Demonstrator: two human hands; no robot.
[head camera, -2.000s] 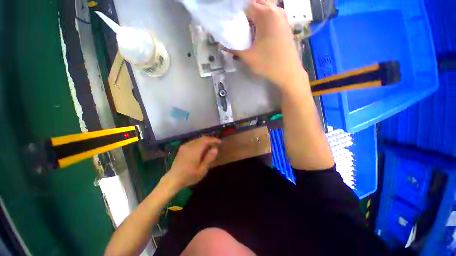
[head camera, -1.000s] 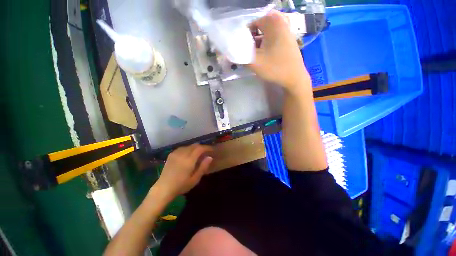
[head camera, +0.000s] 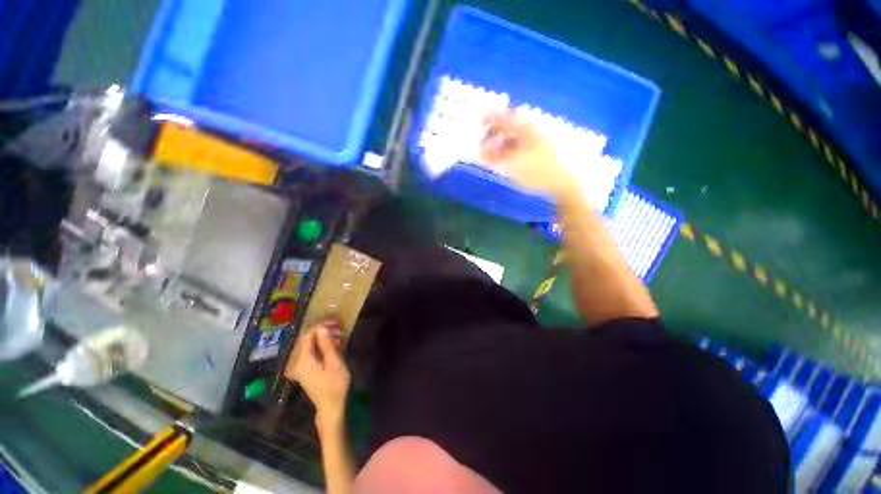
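Note:
My right hand (head camera: 526, 154) is over a blue tray (head camera: 633, 96) of white power adapters (head camera: 570, 145). Its fingertips are at the adapters, but glare and blur hide whether they hold one. My left hand (head camera: 321, 367) is at the machine's front panel, beside the cardboard strip (head camera: 340, 285), with loosely bent fingers and nothing visible in it. The press fixture (head camera: 111, 236) is blurred on the metal plate (head camera: 227, 232). The metal slotted bar (head camera: 198, 297) lies in front of it.
The solvent bottle (head camera: 101, 357) stands at the plate's left side. A large blue tray (head camera: 372, 77) is beyond the machine's right side. The panel has a red button (head camera: 282, 311) between green buttons (head camera: 309, 230). A yellow-black post (head camera: 145, 463) projects at lower left. More trays are at lower right.
The view has turned right. My right hand has moved from the fixture to the adapter tray, and the white cloth is no longer clearly seen in it. My left hand remains by the front panel.

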